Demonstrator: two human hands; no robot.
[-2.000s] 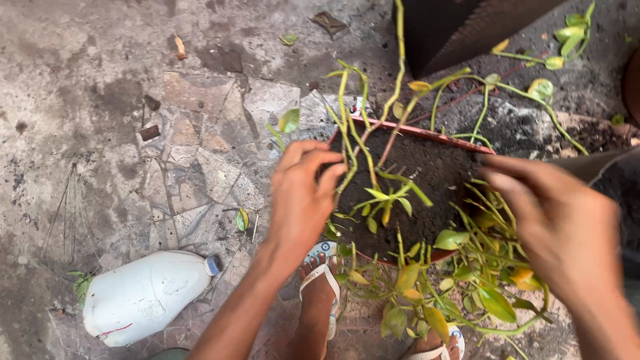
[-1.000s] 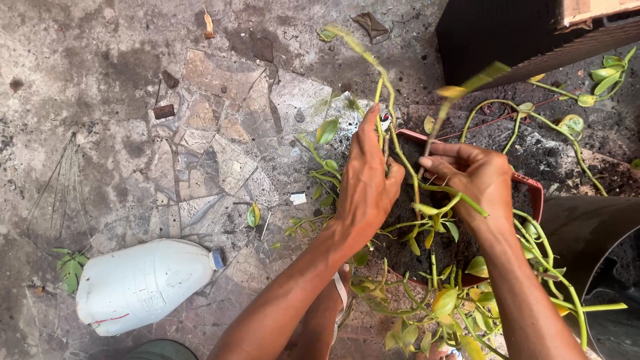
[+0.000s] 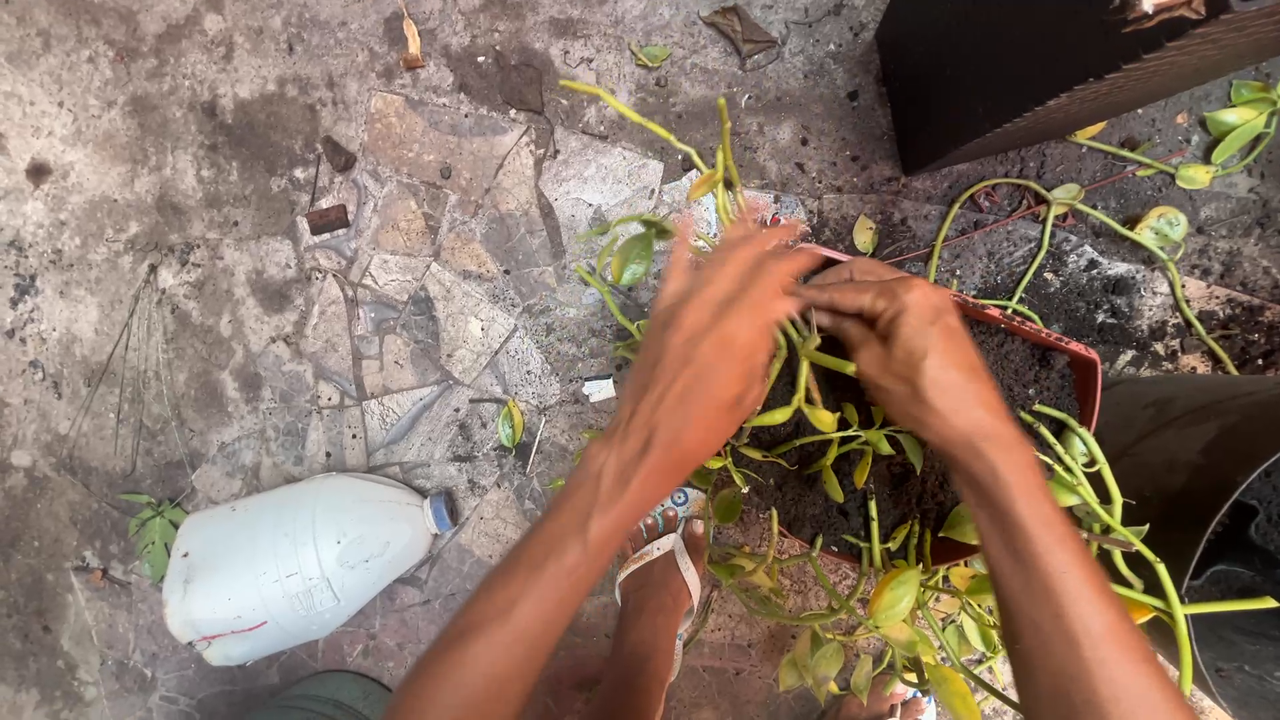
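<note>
A reddish plastic planter (image 3: 1085, 375) holds dark soil (image 3: 1010, 370) and green vine stems with yellowish leaves. My left hand (image 3: 715, 320), blurred, is over the planter's upper left side, across the bundle of stems (image 3: 725, 165) that sticks out past it; its grip cannot be made out. Close against it, my right hand (image 3: 890, 330) has thumb and fingers pinched together at the stems, a cut stem (image 3: 830, 362) showing below them. More leafy vines (image 3: 895, 595) hang over the planter's near edge.
A white plastic jug (image 3: 300, 565) with a blue cap lies on the broken-tile floor at left. A dark box (image 3: 1000, 80) stands at upper right, a dark round container (image 3: 1150, 470) at right. Long vines (image 3: 1045, 210) trail beyond the planter. My sandaled foot (image 3: 660, 580) is below it.
My right hand has moved from the planter's right side to the stems beside my left hand. The upright stems now lean to the upper left. The view has shifted somewhat.
</note>
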